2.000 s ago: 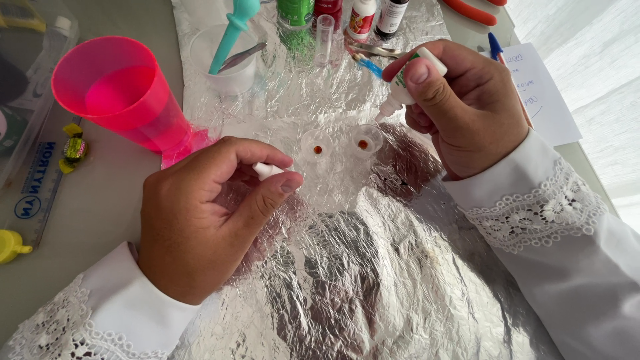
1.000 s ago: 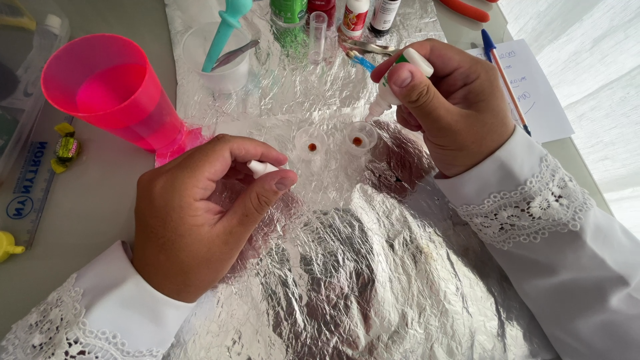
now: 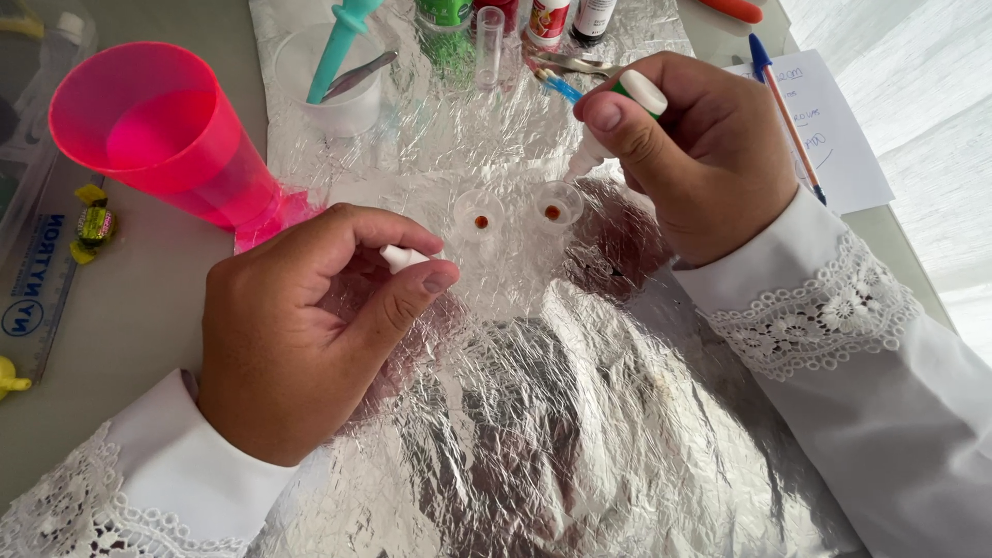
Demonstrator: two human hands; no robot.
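Observation:
My left hand (image 3: 318,310) pinches a small white pointed cap (image 3: 404,258) between thumb and index finger. My right hand (image 3: 690,147) grips a small white dropper bottle (image 3: 593,151) with a green band, tipped nozzle-down over the rim of the right one of two small clear cups. That right cup (image 3: 570,203) and the left cup (image 3: 471,208) stand side by side on crinkled aluminium foil (image 3: 496,403). Each shows a small red-brown spot at its bottom. Fingers hide part of the bottle. Whether liquid is leaving the nozzle cannot be told.
A pink plastic cup (image 3: 225,155) leans at the left, near a wrapped candy (image 3: 95,225) and a ruler (image 3: 35,287). Behind are a translucent cup (image 3: 341,116) holding a teal pipette (image 3: 341,46) and tweezers, a clear tube (image 3: 489,46), and several bottles. A pen (image 3: 790,124) lies on paper at right.

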